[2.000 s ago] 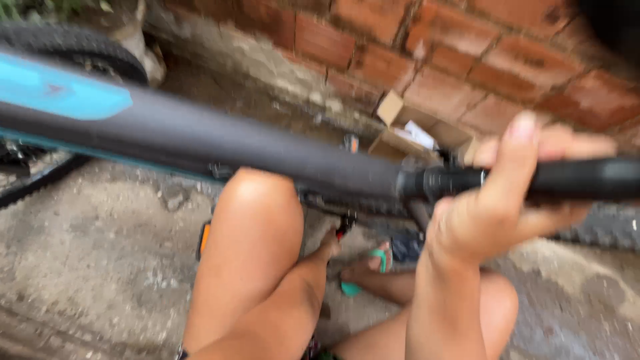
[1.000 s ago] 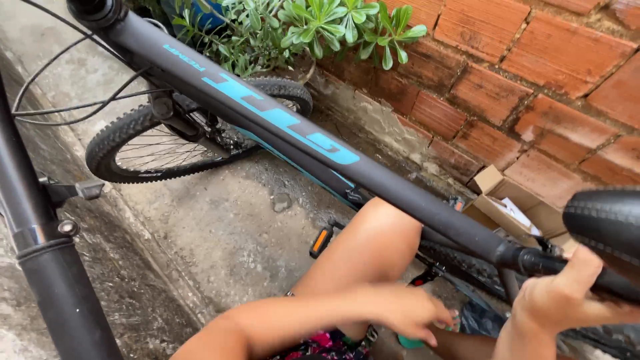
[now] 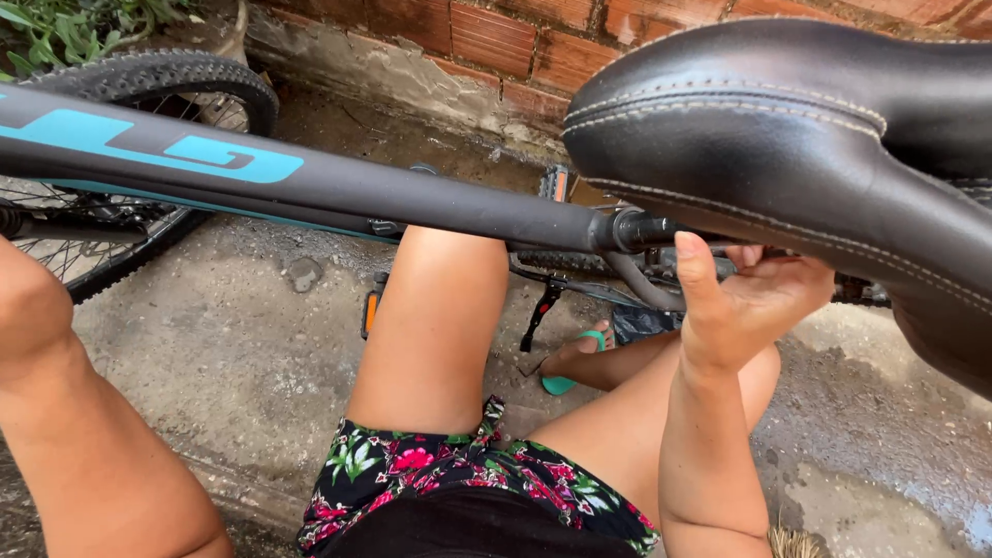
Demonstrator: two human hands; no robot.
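A bicycle's dark top tube [image 3: 434, 198] with turquoise lettering crosses the view above my knee. At the right, my right hand [image 3: 748, 298] is under the black stitched saddle [image 3: 744, 132], with its thumb up by the seatpost [image 3: 651, 230]; the saddle hides some fingers, so its hold is unclear. My left hand [image 3: 31, 302] is at the left edge, partly cut off, its fingers out of view. Below the frame are a kickstand [image 3: 542, 314] with a red spot and a pedal [image 3: 372, 306] with an orange reflector.
The front wheel [image 3: 256, 93] stands at the upper left beside green plants [image 3: 70, 31]. A brick wall [image 3: 492, 39] runs behind the bicycle. A black plastic bag [image 3: 643, 322] lies on the concrete floor near my foot in a green flip-flop [image 3: 558, 384]. Straw-like bristles show at the bottom right.
My left hand has moved from low near my legs to the far left. My right hand, earlier around the seatpost, is now under the saddle. The view has shifted, showing more of the saddle.
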